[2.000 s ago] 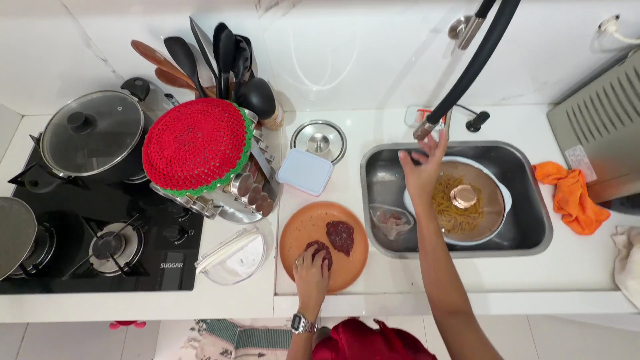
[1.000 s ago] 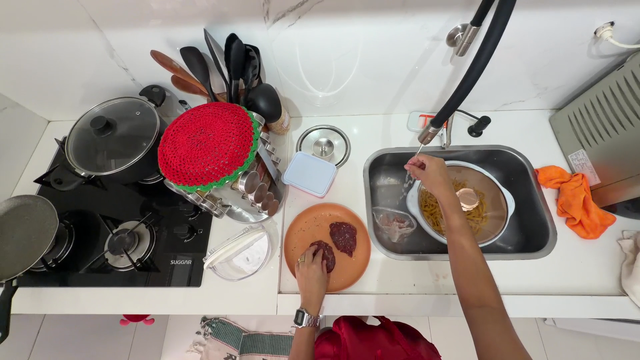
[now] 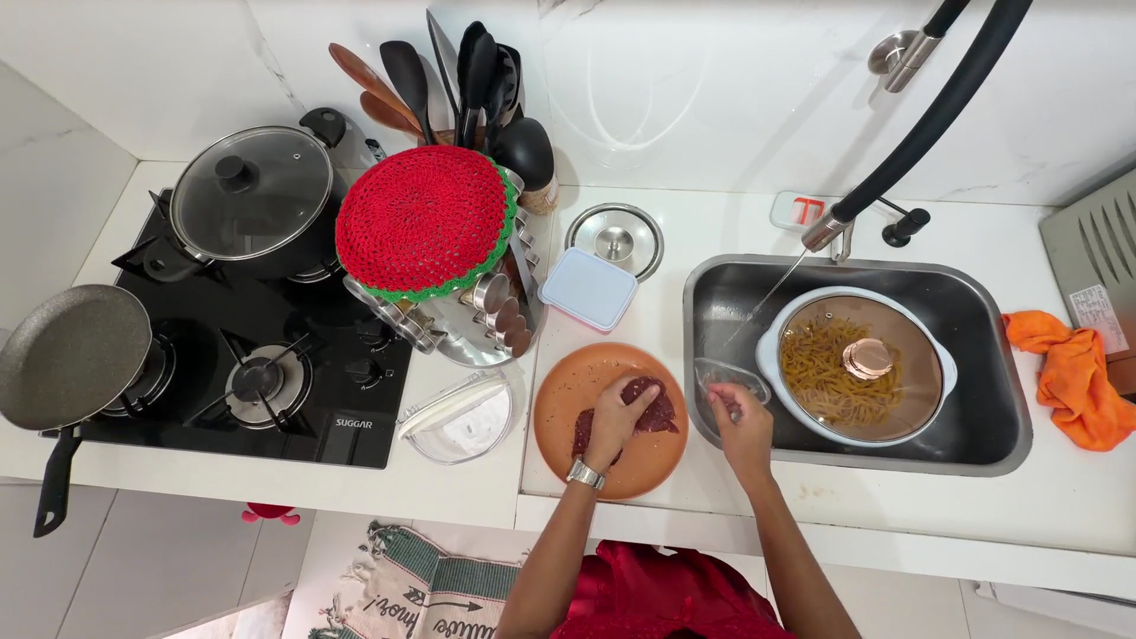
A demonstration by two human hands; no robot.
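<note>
My left hand (image 3: 619,422), with a metal watch on its wrist, has its fingers on a piece of raw red meat (image 3: 655,410) on the round orange plate (image 3: 559,390). A second piece of meat (image 3: 582,432) lies partly under that hand. My right hand (image 3: 742,426) is at the sink's left rim, fingers bent together; whether it holds anything is unclear. Just behind it, in the sink (image 3: 985,355), lies a clear plastic container (image 3: 732,377). A thin stream of water falls from the black hose faucet (image 3: 825,229). A lidded white casserole (image 3: 948,368) with yellowish strips inside sits in the sink.
A blue-lidded box (image 3: 589,288), a metal strainer lid (image 3: 635,227) and a clear container (image 3: 470,426) stand around the plate. Left are a spice rack under a red crochet cover (image 3: 426,217), a gas cooktop (image 3: 311,435), a pot (image 3: 253,195) and a frying pan (image 3: 75,355). An orange cloth (image 3: 1078,382) lies right.
My right hand has come down from beside the faucet to the sink's left rim. My left hand has moved from the lower-left meat onto the upper-right piece. Water now runs in a thin stream.
</note>
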